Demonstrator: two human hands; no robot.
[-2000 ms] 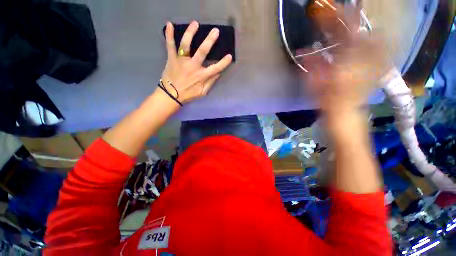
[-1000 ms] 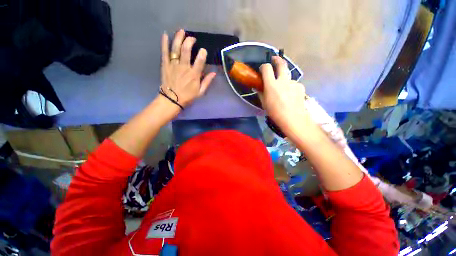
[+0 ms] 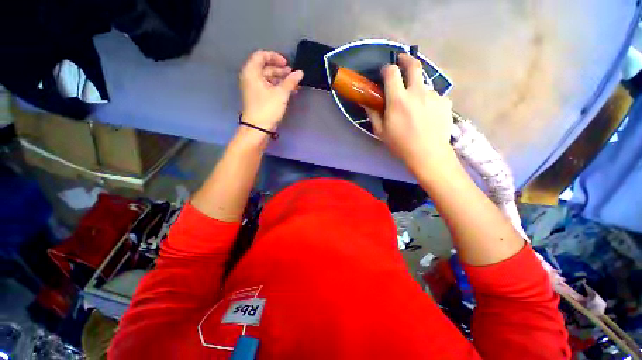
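A small black fabric piece lies on the pale table in front of me, its right part hidden under the steam iron. My left hand is at the piece's left edge, fingers bent, thumb and fingertips close together at its lower left corner; it seems to pinch that edge. My right hand is closed around the iron's glossy orange-brown handle. The iron's pointed end faces left, over the piece.
A cloth-wrapped steam hose runs from the iron down to the right. A dark fabric heap lies at the upper left. A brown-yellow slab is at the right table edge. Cartons and scraps lie on the floor.
My right hand first brought the iron from the right to the piece. My left hand has gone from spread flat on the piece to bent fingers at its left edge. The view has shifted.
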